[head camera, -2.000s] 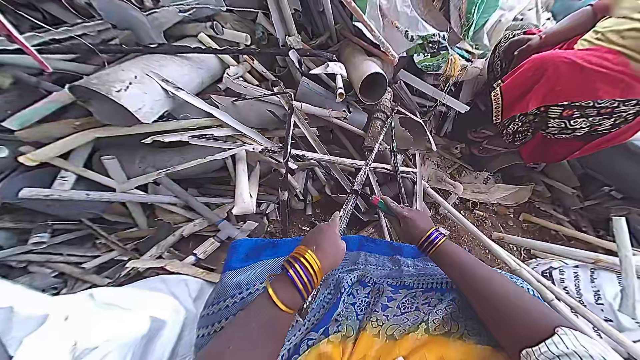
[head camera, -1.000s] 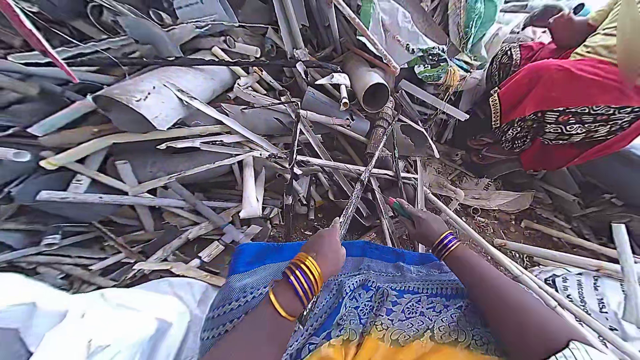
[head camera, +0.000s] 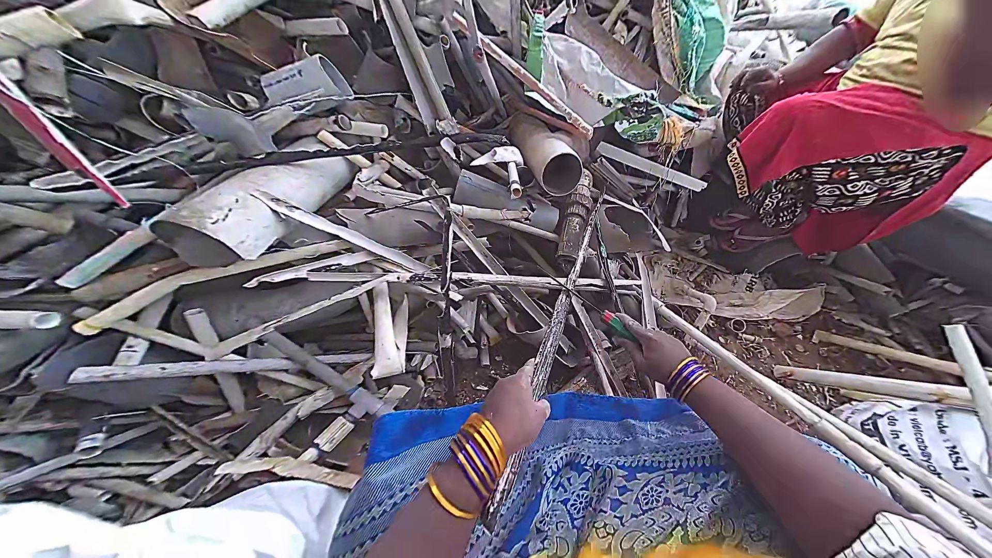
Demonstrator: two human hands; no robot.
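My left hand point(head camera: 515, 409) is closed around a long, dark, rough-surfaced strip point(head camera: 552, 341). The strip slants from my lap up toward a brown, ridged cylindrical piece point(head camera: 574, 217). To its right, my right hand point(head camera: 655, 353) grips a tool by its green and red handle point(head camera: 618, 325). A thin dark part seems to run from that handle toward the strip; the kind of tool cannot be told. A pale strip point(head camera: 511, 280) crosses behind the dark one. Blue patterned cloth point(head camera: 604, 465) covers my lap, below both hands.
Scrap pipes and split pieces are heaped ahead and left, with a wide split pipe point(head camera: 256, 205) and an open-ended pipe point(head camera: 554, 159). Long pale rods point(head camera: 775, 395) pass beside my right arm. A person in red cloth point(head camera: 868, 170) sits at upper right. A printed white sack point(head camera: 914, 442) lies lower right.
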